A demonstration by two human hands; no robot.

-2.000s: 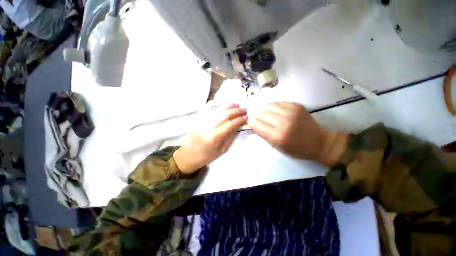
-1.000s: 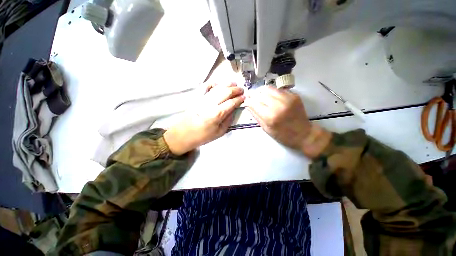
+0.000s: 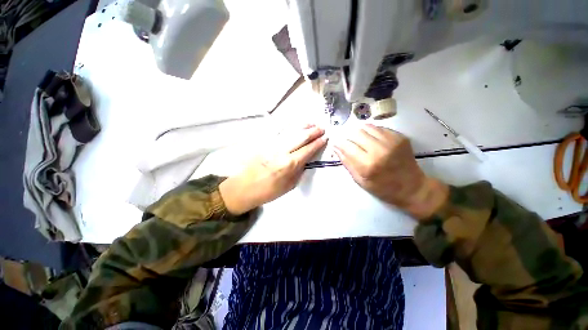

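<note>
A pale garment piece (image 3: 187, 147) lies on the white table, running from the left to the needle area. My left hand (image 3: 274, 169) lies on its right end, fingers pointing at the needle area. My right hand (image 3: 380, 161) is just right of it, fingertips bent together at the cloth's edge below the presser foot (image 3: 333, 106). Glare washes out the cloth there, so what the right fingertips hold is hard to see. The sewing machine (image 3: 412, 38) stands above both hands.
An awl-like tool (image 3: 455, 134) with a white handle lies right of my right hand. Orange-handled scissors (image 3: 570, 169) lie at the right edge. Folded grey pieces with dark bands (image 3: 50, 164) lie far left. A lamp head (image 3: 187, 35) hangs at upper left.
The view has shifted, and the scissors have come into fuller view. Both hands stay by the needle area, now slightly lower relative to the presser foot, with a small gap between their fingertips.
</note>
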